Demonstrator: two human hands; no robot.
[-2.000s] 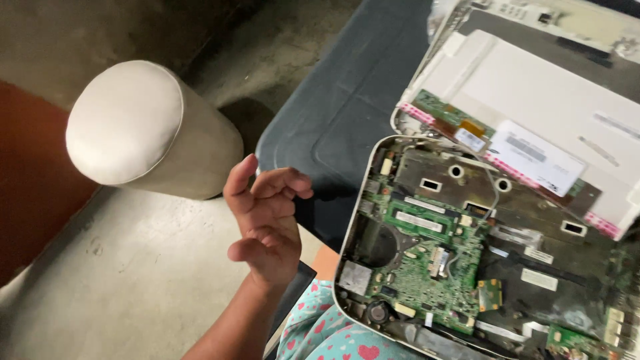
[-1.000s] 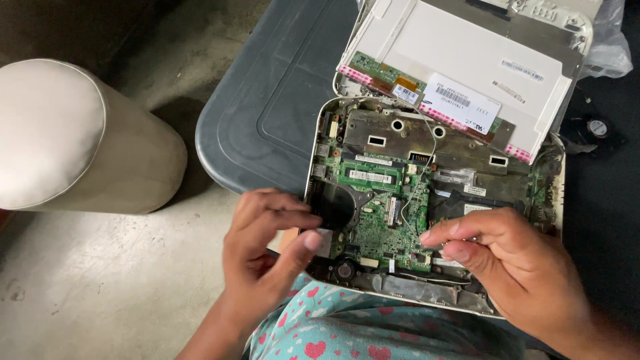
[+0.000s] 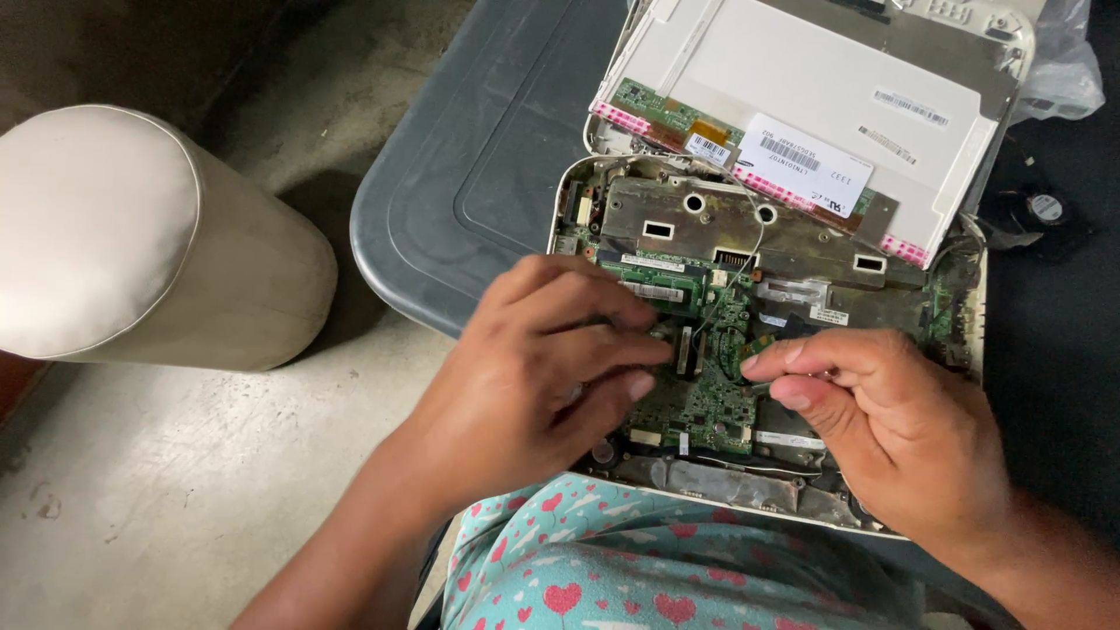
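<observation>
An opened laptop base (image 3: 647, 210) lies with its green circuit board (image 3: 717, 411) exposed, its near edge by my patterned clothing. Over the left part of the board is my left hand (image 3: 542, 376), fingers apart and pointing right, with nothing visible between them. My right hand (image 3: 892, 420) is over the right side, thumb and forefinger pinched on a small, thin metallic item (image 3: 822, 374) whose kind I cannot tell. A thin grey cable (image 3: 758, 241) curves across the base toward the board. Behind the base rests the detached display panel (image 3: 814, 79), its labelled back facing up, on the lid.
A dark grey plastic table or lid (image 3: 420, 219) extends under the laptop's left side. A cream cylindrical stool (image 3: 254, 254) stands on the concrete floor at left. At right are a small black fan (image 3: 1041, 210) and a clear plastic bag (image 3: 1063, 70) on a dark surface.
My left hand, raised beside the laptop two seconds ago, is now over the board, further right than one second ago. My right hand has come into view since the first frame.
</observation>
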